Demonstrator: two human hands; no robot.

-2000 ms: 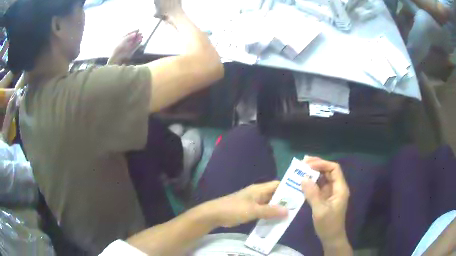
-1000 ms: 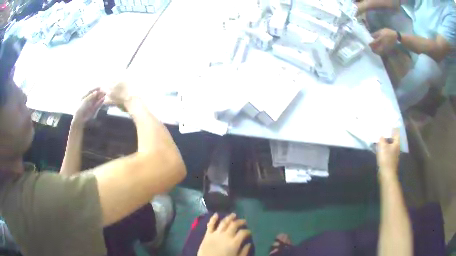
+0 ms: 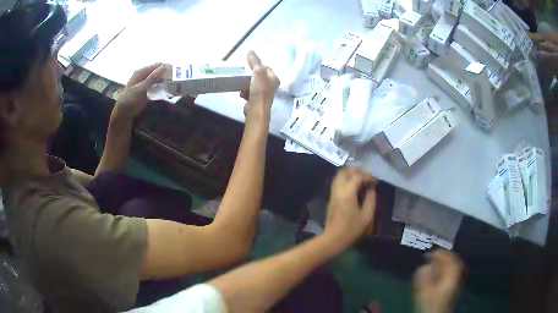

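My left hand (image 3: 352, 205) is at the table's front edge, just below a stack of printed sheets (image 3: 318, 125), fingers bent and thumb apart, with nothing visible in it. My right hand (image 3: 437, 281) is low at the right over the floor, blurred, and no object shows in it. Flat white cartons (image 3: 527, 183) lie fanned at the table's right edge. Whitish wrapped items (image 3: 358, 107) lie beside the sheets. Two white cartons (image 3: 422, 134) lie near the front edge, right of the wrapped items.
A seated person (image 3: 79, 226) at the left holds a white carton (image 3: 211, 81) in two hands over the table edge. Many closed cartons (image 3: 480, 36) are piled at the back right. Papers (image 3: 426, 223) lie on the shelf under the table (image 3: 465, 177). Another person's hand shows at the far right.
The carton held in my hands two seconds ago is gone from them. My left hand has risen from my lap to the table edge. My right hand has left the flat cartons and dropped. The view has shifted.
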